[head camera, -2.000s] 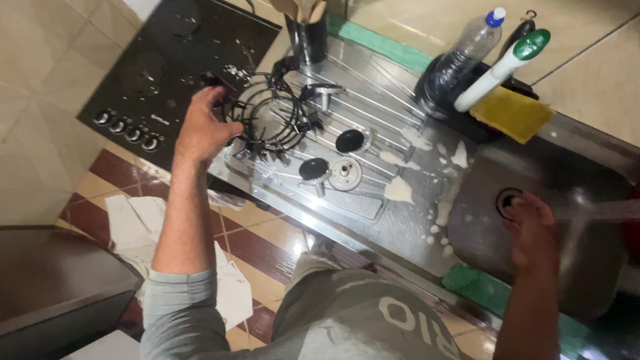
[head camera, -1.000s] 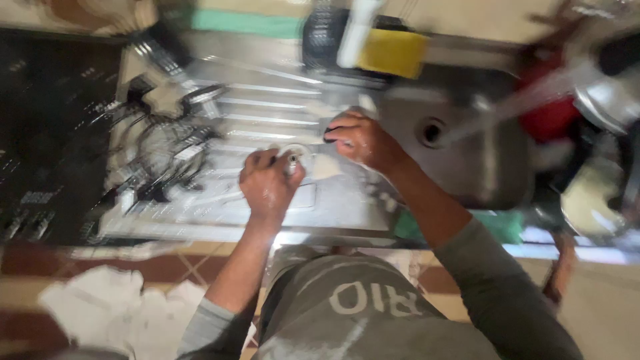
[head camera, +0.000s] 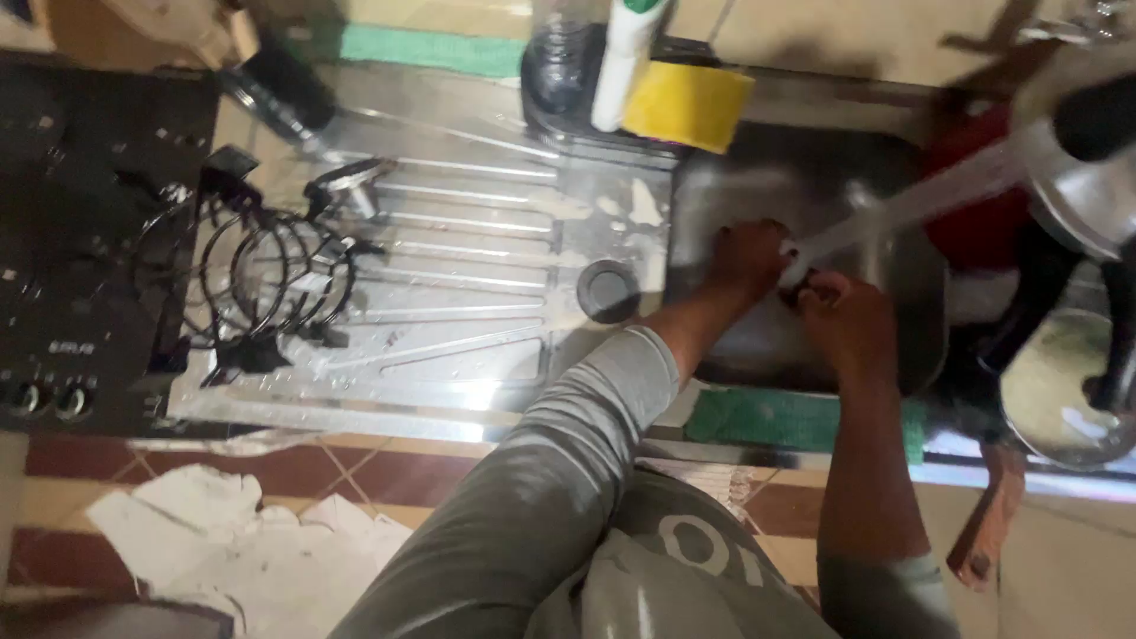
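Observation:
Both my hands are over the steel sink basin (head camera: 763, 355), at a stream of water (head camera: 914, 200). My left hand (head camera: 754, 257) is curled at the stream with a small, blurred part at its fingertips. Close to its right, my right hand (head camera: 843, 311) pinches a small dark part, likely a burner piece. A round black burner cap (head camera: 608, 291) lies on the drainboard just left of the basin. Wire pan supports (head camera: 275, 275) are stacked at the drainboard's left end, with a metal burner part (head camera: 355, 188) behind them.
The black cooktop (head camera: 80, 222) is at the left. Behind the drainboard stand a utensil holder (head camera: 280, 89) and a white bottle (head camera: 626, 62) beside a yellow sponge cloth (head camera: 690, 105). A green cloth (head camera: 763, 426) lies along the front edge. Pots with black handles (head camera: 1034, 293) crowd the right side.
Both hands have moved right from the drainboard into the sink, at the water stream. Two seconds ago my left hand was at the pan supports. The view has shifted right since then.

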